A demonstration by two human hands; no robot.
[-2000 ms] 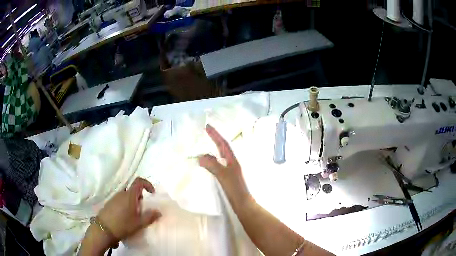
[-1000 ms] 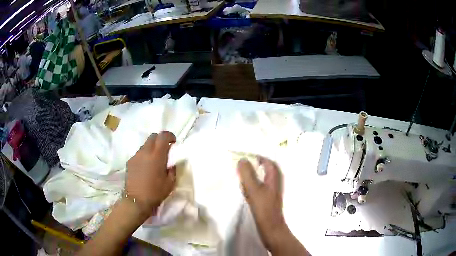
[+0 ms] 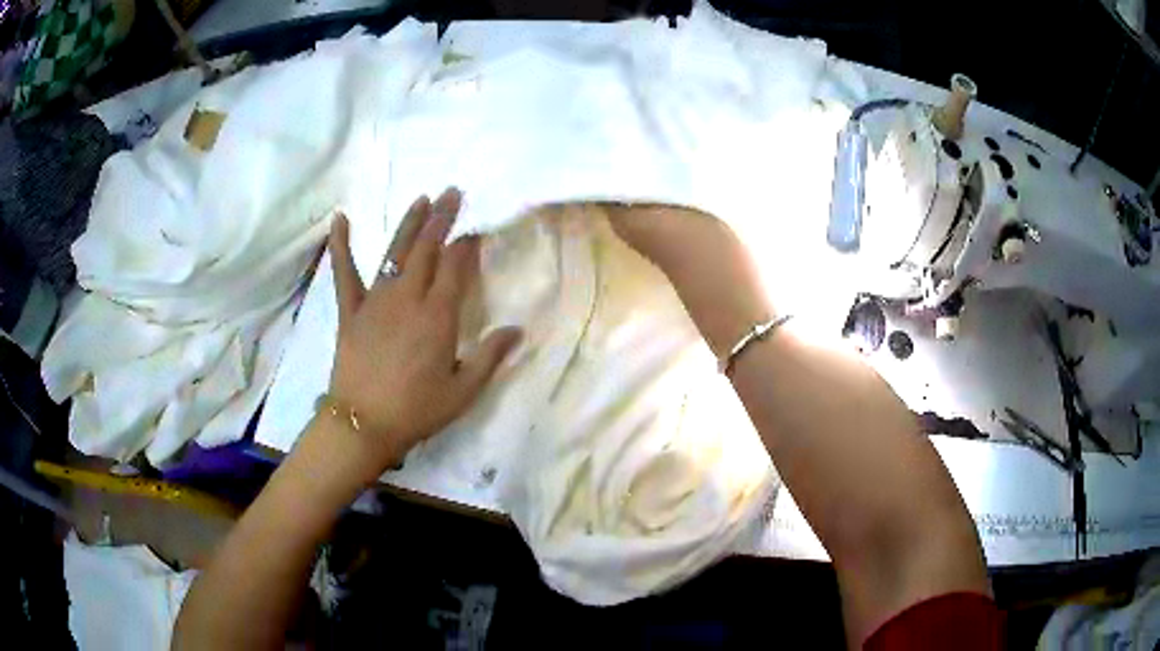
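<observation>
A white to cream garment piece [image 3: 636, 420] lies spread in front of me, its lower part hanging over the table's front edge. My left hand [image 3: 410, 318] lies on its left side, palm down with fingers apart, holding nothing visible. My right forearm reaches in from the right, and the hand is hidden under the white cloth beyond the curved edge, so its fingers cannot be seen. A large crumpled heap of white cloth [image 3: 216, 242] lies at the left, with a tan tag [image 3: 204, 129] on it.
The sewing machine head [image 3: 973, 216] stands at the right, with a lamp bar [image 3: 846, 191] beside it. Open snips [image 3: 1041, 436] and a black strip [image 3: 1076, 471] lie on the bed. A yellow bar [image 3: 127, 483] and white cloth [image 3: 121, 598] are at the lower left.
The view has tilted down. The piece is now spread with its lower part over the front edge. My left hand lies flat on it, and my right hand has gone under the cloth.
</observation>
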